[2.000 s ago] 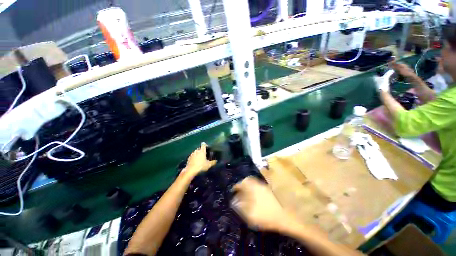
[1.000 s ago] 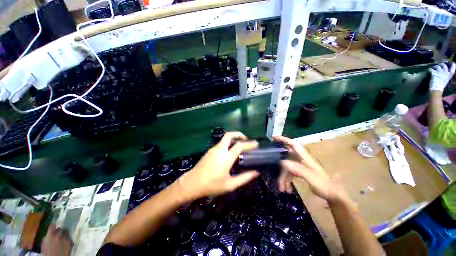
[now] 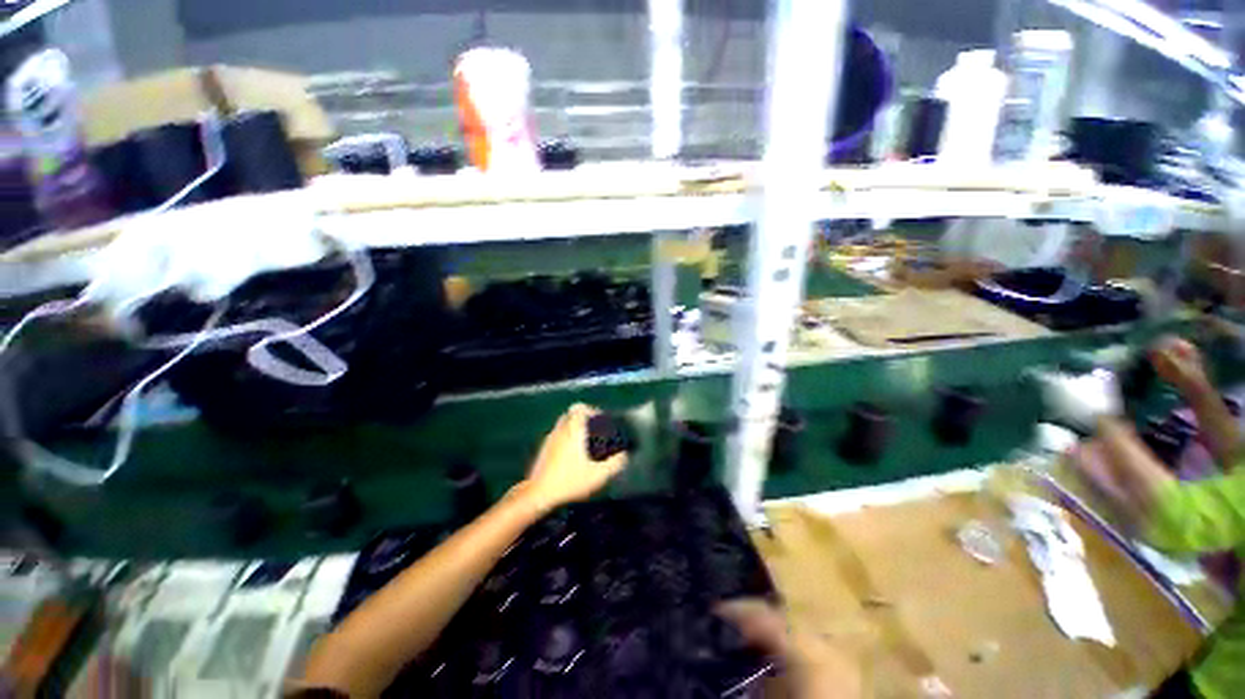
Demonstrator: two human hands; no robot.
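Observation:
My left hand (image 3: 563, 464) is around a small black cylindrical unit (image 3: 606, 437) over the near side of the green conveyor belt (image 3: 546, 417). My right hand (image 3: 771, 639) is low, blurred and partly cut off by the bottom edge, over the right side of the tray; whether it holds anything cannot be told. The glossy black blister tray (image 3: 601, 587) lies in front of me. More black cylinders stand on the belt, one (image 3: 694, 452) just right of my left hand.
A pale metal post (image 3: 767, 341) rises behind the tray. A tan board (image 3: 888, 580) with a white cloth (image 3: 1062, 567) lies at right. A person in a yellow-green top (image 3: 1208, 512) works at far right. Stacked black trays (image 3: 546, 328) lie beyond the belt, under a shelf (image 3: 546, 202).
The view has tilted up. The unit held between both hands a second ago is not between them now. My left hand is at the belt around a unit; my right hand has moved down and away.

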